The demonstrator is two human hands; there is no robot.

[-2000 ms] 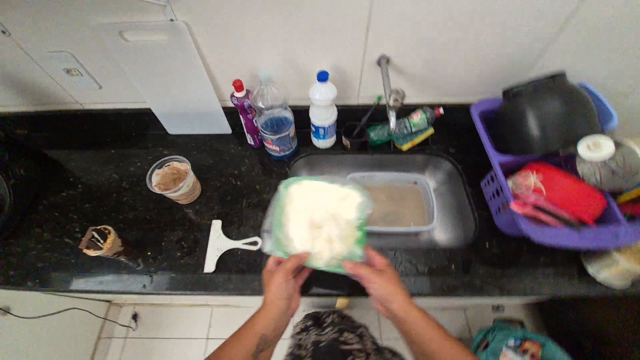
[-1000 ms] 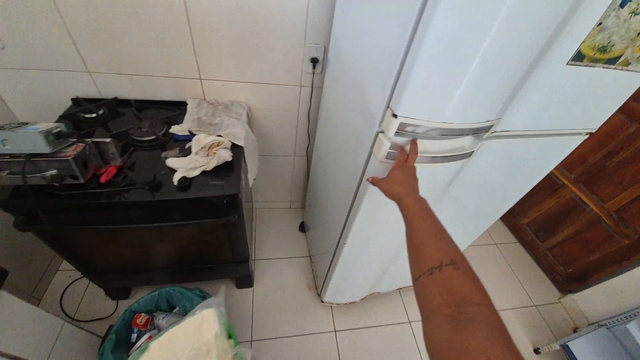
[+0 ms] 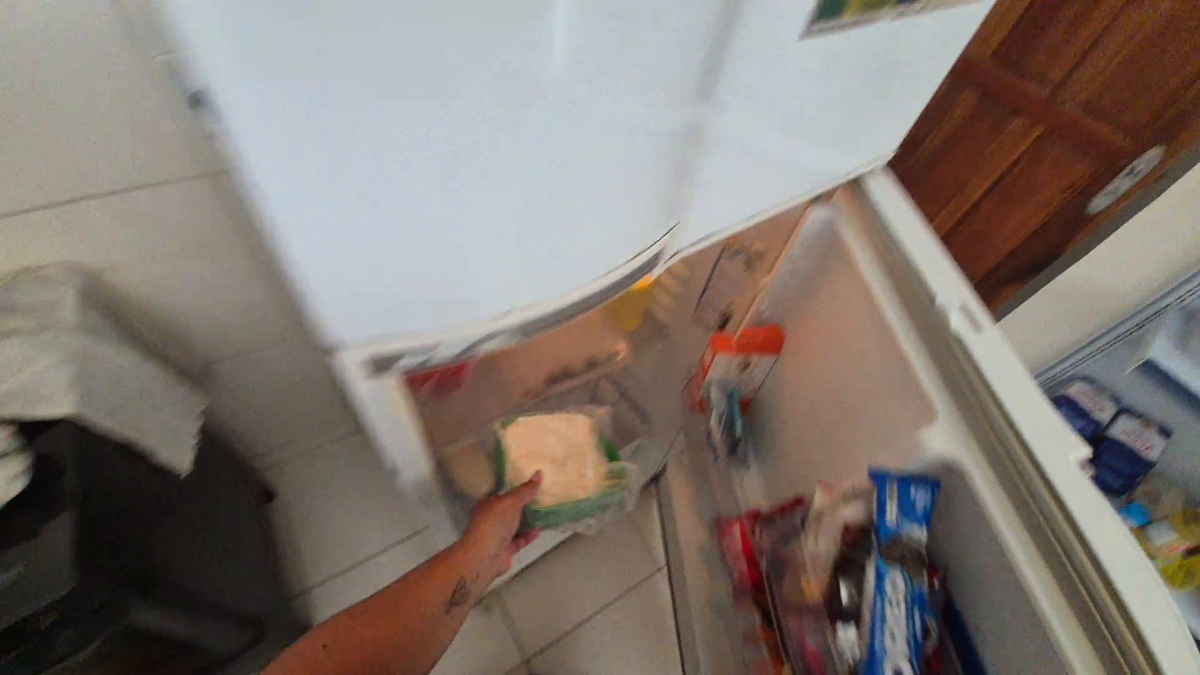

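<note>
My left hand reaches in from the lower left, its thumb on top of a clear plastic bag with green edges that holds a flat, pale yellow food. What the food is, I cannot tell. The bag is at the opening of the lower compartment of a white refrigerator, over its front edge. The open refrigerator door stands to the right of the hand. My right hand is out of view. The picture is blurred.
Door shelves hold an orange and white carton, a blue package and red packages. A black stove with a pale cloth stands at the left. A brown wooden door and blue packets are at the right.
The refrigerator's lower door, closed with my right hand at its handle one second ago, is now open. My left hand has brought the bag up to the compartment. The view has moved from sink to refrigerator.
</note>
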